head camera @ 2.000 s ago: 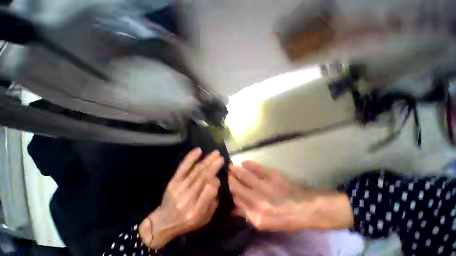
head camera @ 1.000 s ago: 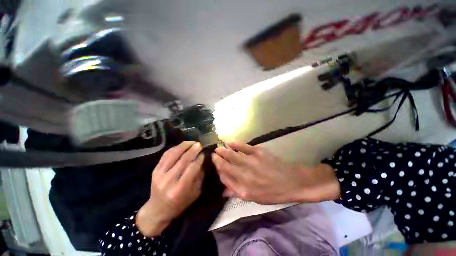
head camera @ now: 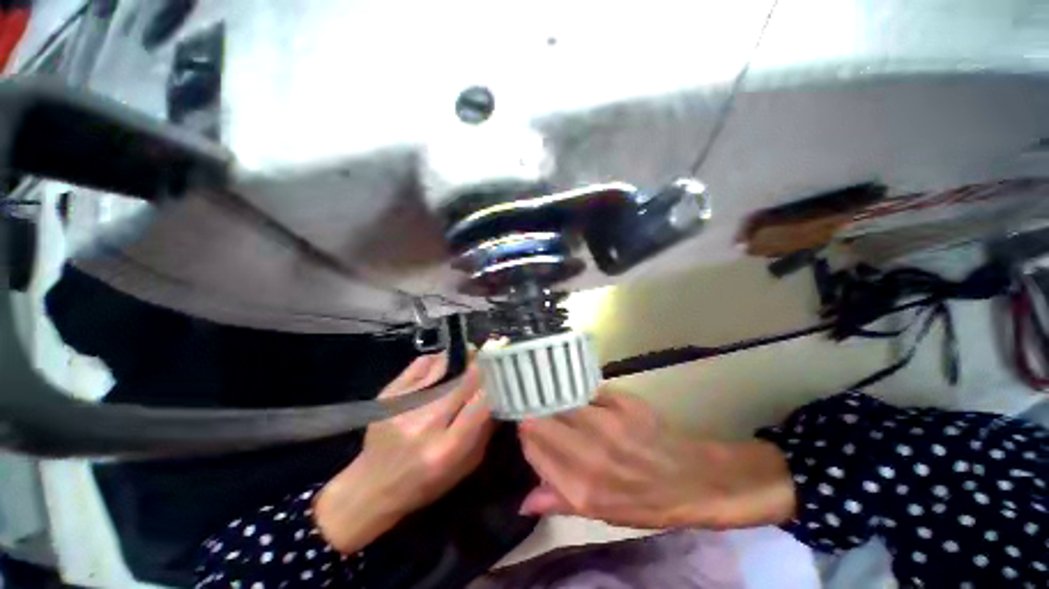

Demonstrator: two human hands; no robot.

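Black cloth (head camera: 230, 483) lies left of and below the needle area of the sewing machine. My left hand (head camera: 420, 443) is on the cloth; its fingertips are partly hidden behind the machine's dark curved guard and the ribbed knob. My right hand (head camera: 627, 466) is right of it, fingers bent at the cloth's edge, fingertips partly behind the knob. The ribbed white-grey knob (head camera: 541, 375) covers the needle area. A narrow black tape (head camera: 713, 349) crosses the pale machine bed (head camera: 690, 397) from the right towards my right hand.
The pale machine head (head camera: 345, 81) fills the top. A dark curved guard (head camera: 207, 428) spans the left. Dark clips with loose black tape (head camera: 952, 345) are at the right, with red handles (head camera: 1021, 334) beyond. A brown patch (head camera: 794, 236) and blurred red lettering show on the machine.
The view has moved closer to the machine head, so the knob now covers the needle area and fingertips. Both hands stay close together at the cloth.
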